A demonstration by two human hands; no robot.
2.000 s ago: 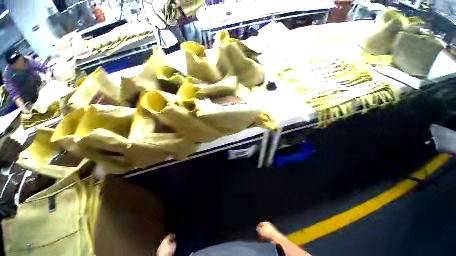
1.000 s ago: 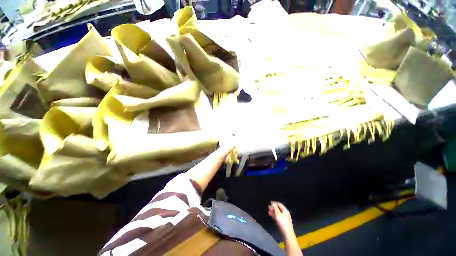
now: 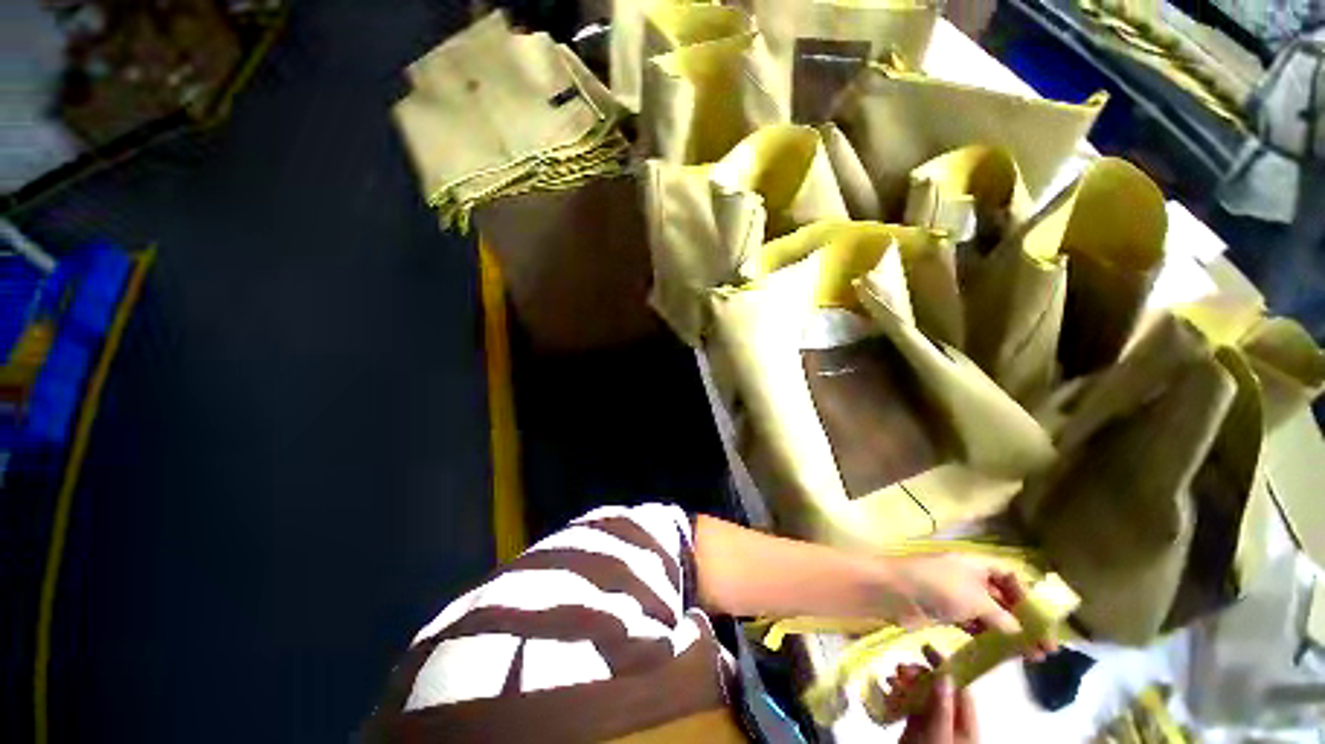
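Note:
A yellow-green strap [image 3: 991,654] is held between both hands over the table's near edge, at the lower right. My left hand [image 3: 966,589] reaches in from the left and grips the strap near its upper end. My right hand [image 3: 937,709] is low in the picture, partly cut off by the bottom edge, with its fingers on the strap's lower part. More yellow-green straps [image 3: 908,647] lie behind and beside the hands. A dark lump [image 3: 1061,677] lies on the table just right of the hands.
Khaki bag bodies [image 3: 1003,393] with yellow insides crowd the table beyond my hands. A dark brown panel [image 3: 879,414] is on one. A stack of flat tan panels [image 3: 509,116] stands at the far end. Dark floor with yellow lines [image 3: 501,407] lies left.
The view has swung left along the table. My right hand has come up from beside my body, and both hands now hold a strap.

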